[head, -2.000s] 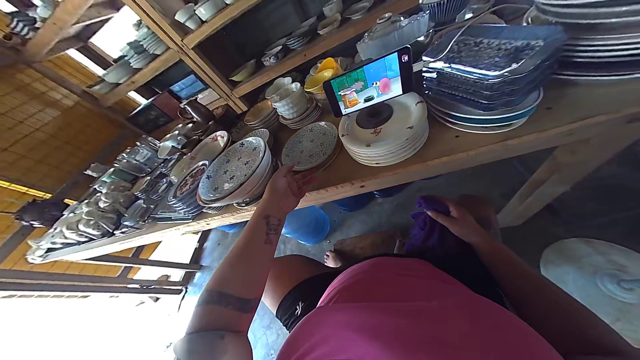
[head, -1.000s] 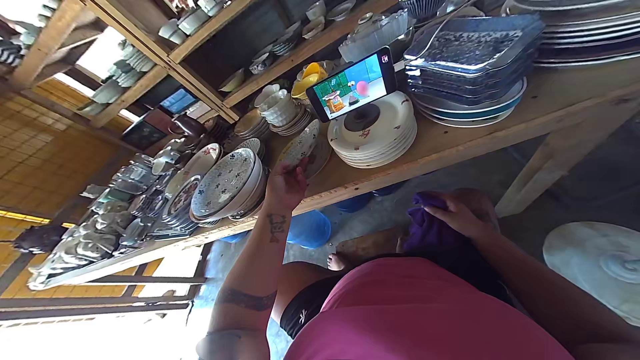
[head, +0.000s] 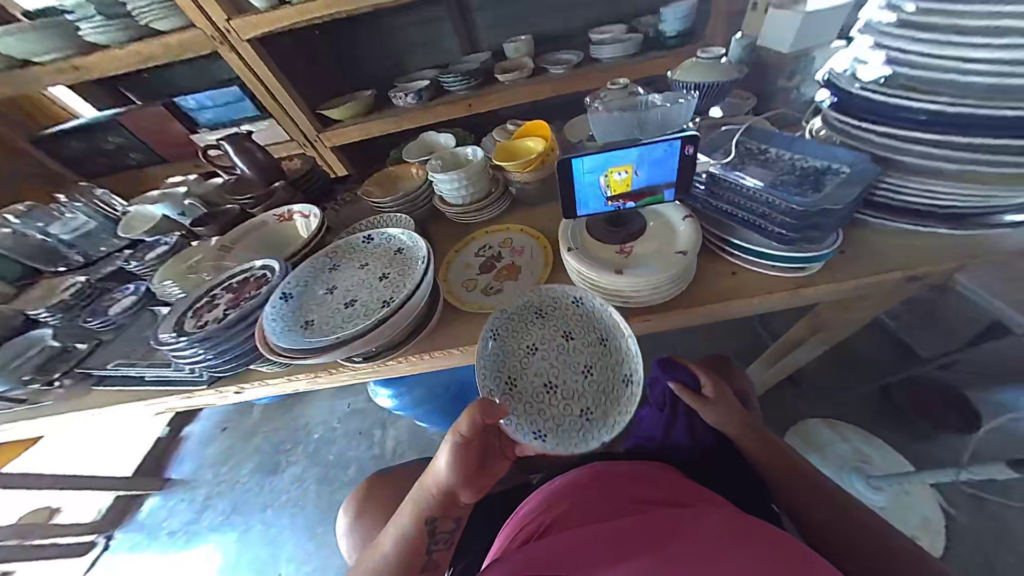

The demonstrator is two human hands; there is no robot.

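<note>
My left hand [head: 478,448] grips the lower left rim of a round patterned ceramic plate [head: 560,368], thumb on its face, and holds it in front of the table edge. My right hand [head: 714,400] holds a purple cloth [head: 660,408] to the right of that plate. A yellow-rimmed plate with cartoon figures [head: 496,268] lies on the table just beyond. Beside it, a smartphone [head: 628,176] playing a cartoon stands on a dark round base [head: 616,226] atop a stack of white plates [head: 628,276].
Large patterned oval dishes [head: 348,288] are stacked on the left, near blue-rimmed plates [head: 220,300]. Square blue dishes [head: 788,172] and a tall plate stack [head: 936,120] stand at right. White bowls [head: 460,172] sit behind. A wooden shelf [head: 480,100] holds crockery. A white round stand base [head: 868,472] is on the floor.
My left hand has lifted the patterned plate off the table and brought it toward me. The yellow-rimmed plate now shows where it was. My right hand still holds the purple cloth. The view has moved closer.
</note>
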